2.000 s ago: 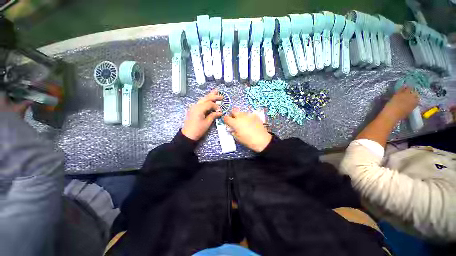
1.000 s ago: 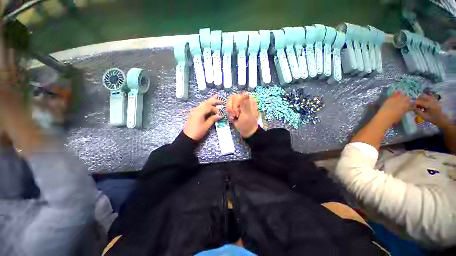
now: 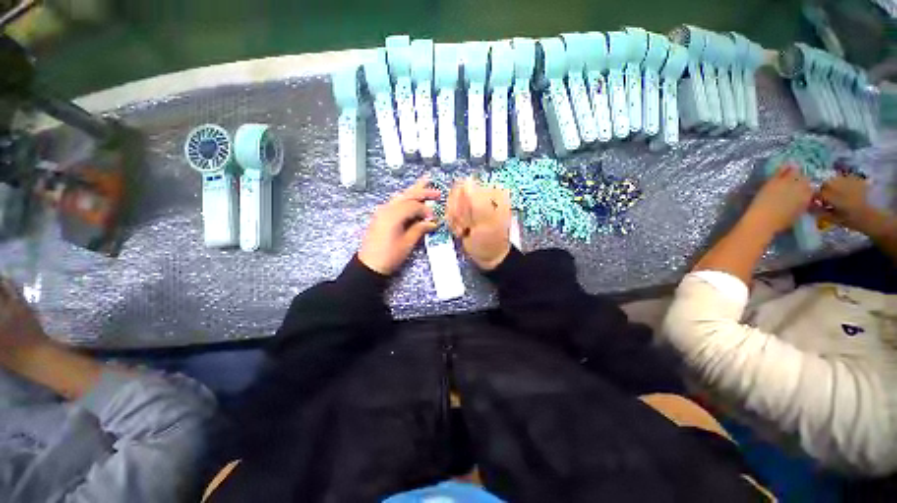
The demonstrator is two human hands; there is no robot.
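A handheld fan lies in front of me, its pale handle (image 3: 446,270) pointing towards me and its head mostly hidden between my hands. My left hand (image 3: 399,228) is at the left side of the fan head, fingers curled on its rim. My right hand (image 3: 480,224) is over the right side of the head and neck, turned edge-on; whether it holds a small part is hidden. A heap of small light-blue parts (image 3: 544,195) lies right of my right hand, with a heap of small dark parts (image 3: 602,196) beside it.
A row of fans (image 3: 500,108) stands along the back of the bubble-wrap bench (image 3: 300,285). Two fans (image 3: 222,201) lie at the left. A neighbour's hands (image 3: 784,199) work at the right; another person's forearm (image 3: 44,354) is at the lower left, near a blurred orange-and-dark fixture (image 3: 98,221).
My right hand has turned from flat over the fan's neck to upright beside its head. My left hand stays at the head. The left neighbour's arm has moved down towards the bench edge.
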